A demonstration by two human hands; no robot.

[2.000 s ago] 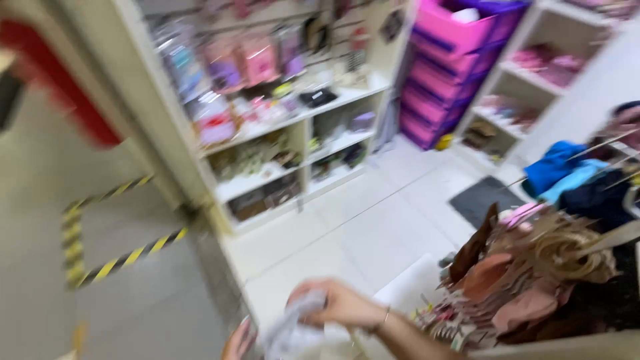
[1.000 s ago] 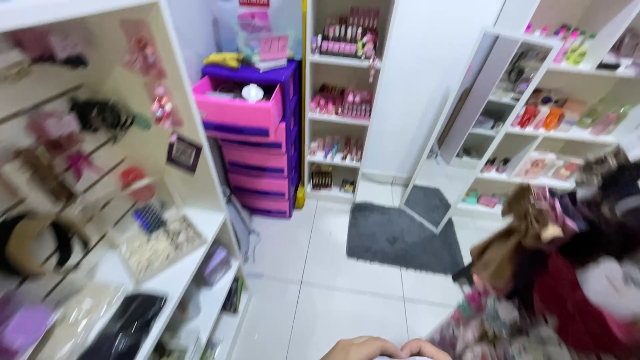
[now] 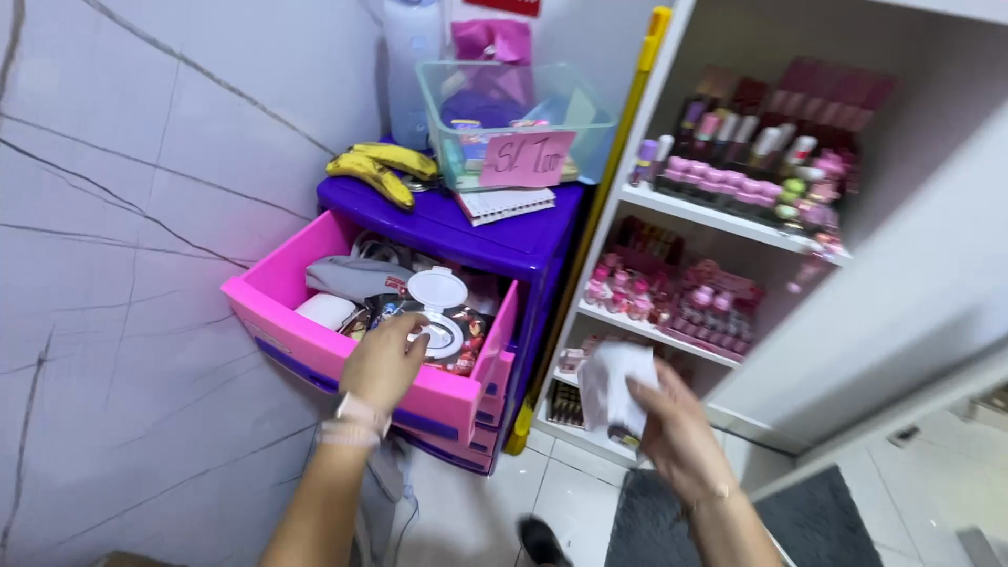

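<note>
My left hand (image 3: 387, 358) reaches into the open pink drawer (image 3: 358, 354) of a purple plastic drawer unit, its fingertips at the open lid area of a pack of wet wipes (image 3: 465, 346). Whether the fingers grip a wipe cannot be told. A grey cloth pouch (image 3: 354, 277) and a white rounded item (image 3: 326, 312) lie beside the pack. My right hand (image 3: 669, 417), right of the drawer, holds a crumpled white sheet (image 3: 618, 386), blurred, with a small dark item at its lower edge.
Bananas (image 3: 382, 169), a spiral notebook (image 3: 508, 205) and a clear green basket (image 3: 516, 126) stand on the purple unit top (image 3: 472, 236). A yellow pole (image 3: 622, 142) leans beside white shelves (image 3: 724, 213) of cosmetics. A grey mat (image 3: 740, 520) lies on the floor.
The view has moved close to the drawer unit. My hands, together a second ago, are now apart: the left inside the drawer, the right off to its right with the white sheet.
</note>
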